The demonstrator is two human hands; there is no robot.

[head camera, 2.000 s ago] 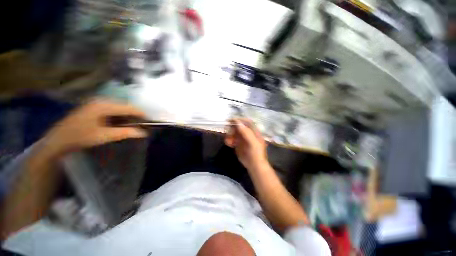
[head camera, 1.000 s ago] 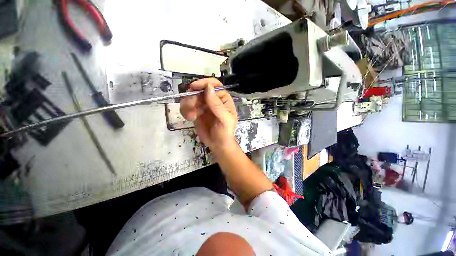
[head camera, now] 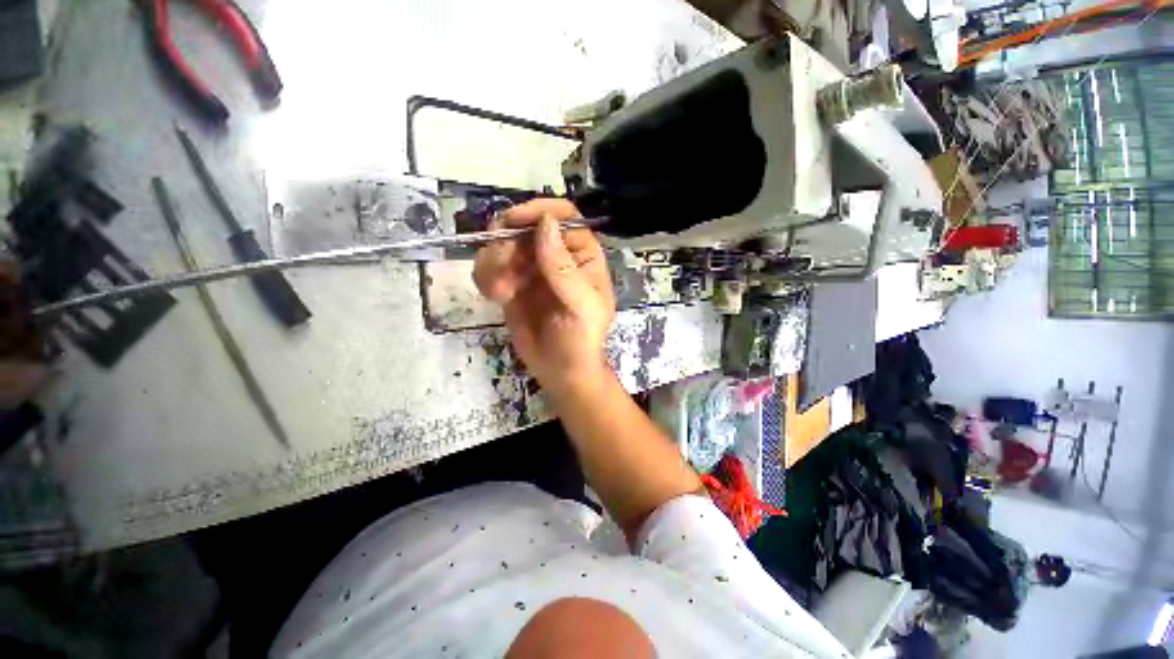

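Note:
My right hand [head camera: 554, 277] pinches the thin silver shaft of a long screwdriver [head camera: 348, 255] near its right end, in front of the cream machine head [head camera: 805, 129]. The shaft runs left across the table to the picture's edge. A dim brown shape there, where the shaft ends, may be my left hand; it is too dark and cut off to be sure. The handle is not clear. My right hand partly hides the dark slot in the machine bed and the shaft's tip is hard to make out.
Red-handled pliers [head camera: 213, 58], a small screwdriver [head camera: 245, 232] and a thin rod [head camera: 222, 315] lie on the white table [head camera: 373, 386]. Black slotted parts [head camera: 110, 290] lie at left. A dark parts box [head camera: 769, 337] stands right of the machine. Dark fabric piles lie further right.
The view has swung from a blurred look down at both hands to the machine head. My right hand and the shaft are now beside the bed slot; the shaft's left part has risen slightly.

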